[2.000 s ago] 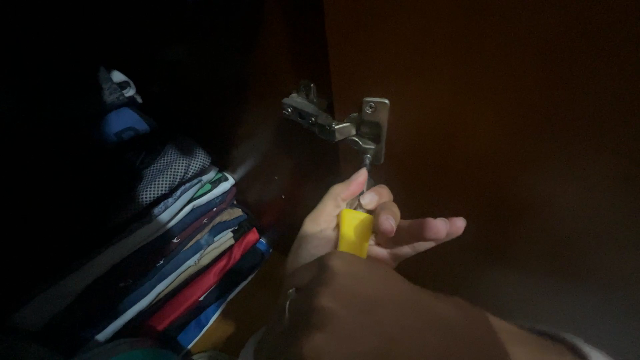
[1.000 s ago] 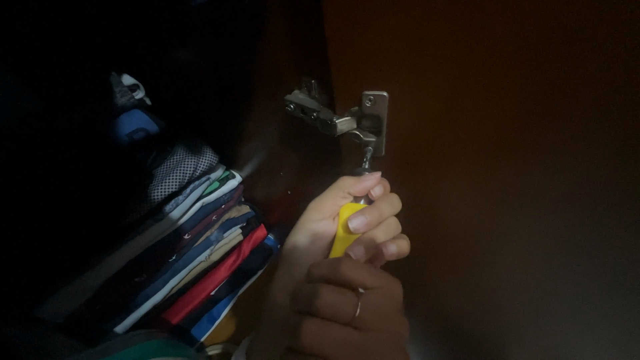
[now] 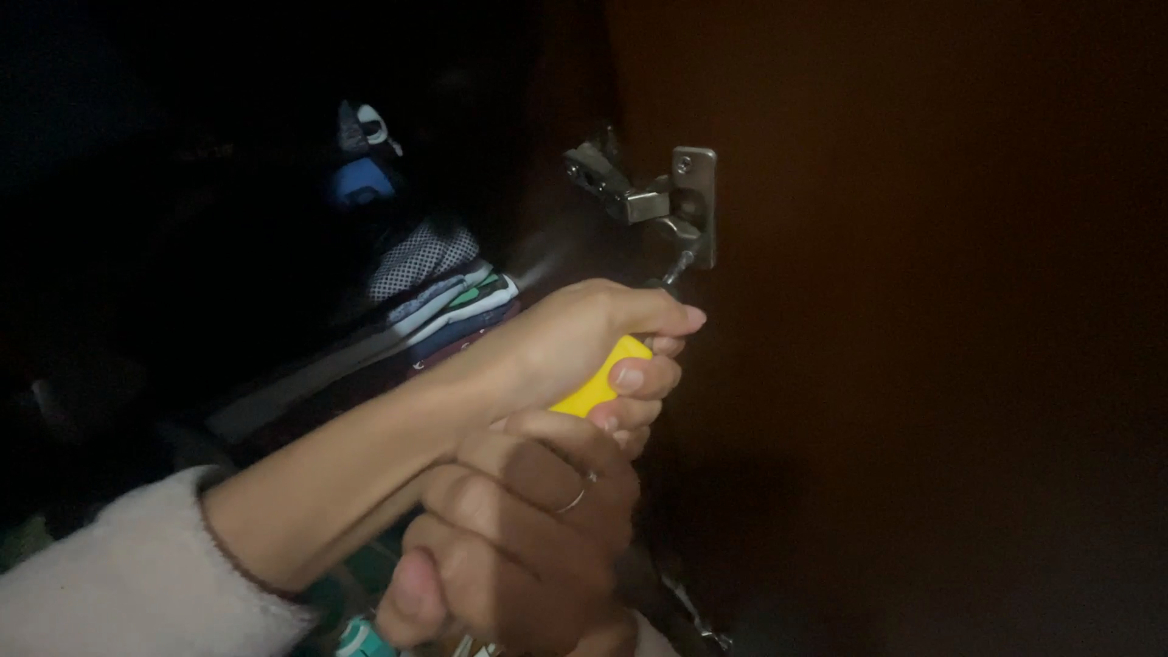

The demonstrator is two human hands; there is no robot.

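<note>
A metal cabinet hinge (image 3: 695, 205) is fixed by its plate to a dark brown wooden door or panel. A screwdriver with a yellow handle (image 3: 598, 383) slants up to the lower end of the plate; whether its tip sits in a screw cannot be told. My left hand (image 3: 611, 356), reaching in from the left in a pale fleecy sleeve, is wrapped around the upper handle and the shaft. Below it my right hand (image 3: 538, 529), with a ring on one finger, is closed around the lower handle, which its fingers hide.
Left of the hinge, folded clothes (image 3: 447, 301) lie stacked in a dark compartment. Behind them are a blue item (image 3: 362, 181) and a grey and white item (image 3: 365, 128). The brown wooden panel (image 3: 912, 319) fills the right side. A teal and white object (image 3: 363, 639) shows at the bottom.
My left forearm has swung out to the left and its sleeve now shows. My right hand has turned on the handle, and the screwdriver leans more. The view has shifted somewhat.
</note>
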